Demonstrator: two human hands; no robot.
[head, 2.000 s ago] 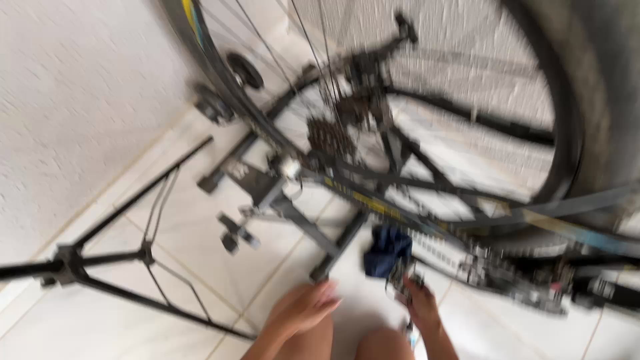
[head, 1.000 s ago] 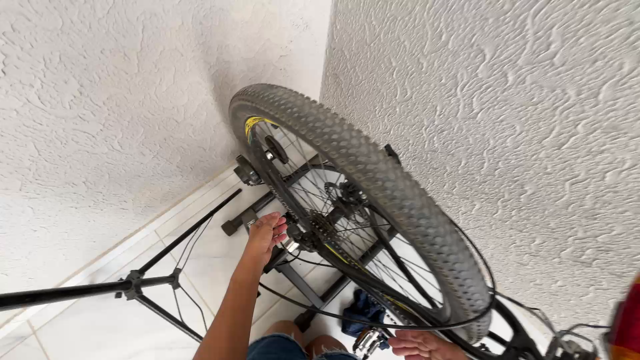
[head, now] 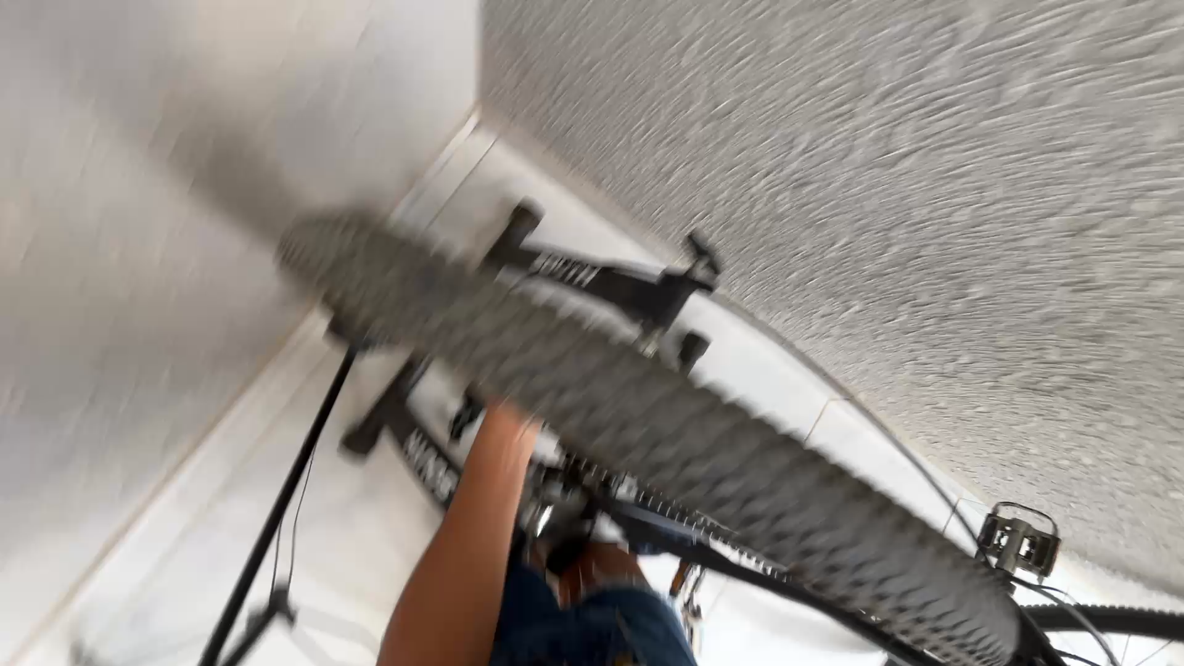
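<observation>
The knobbly rear tyre of a bicycle runs diagonally across the blurred head view. My left hand is hidden behind the tyre; only its forearm shows, reaching up to the tyre's lower left side, so what it touches cannot be seen. The bicycle chain and a dark frame tube run below the tyre. A black stand with printed lettering shows on both sides of the wheel. My right hand is not in view.
A black tripod-like stand rises at the lower left. Textured walls meet in a corner beyond the wheel, above pale floor tiles. A bicycle pedal and part of another tyre are at the lower right.
The view has swung to look down over the tyre. My left hand, seen beside the wheel hub a second ago, is now behind the tyre. My right hand has left the view.
</observation>
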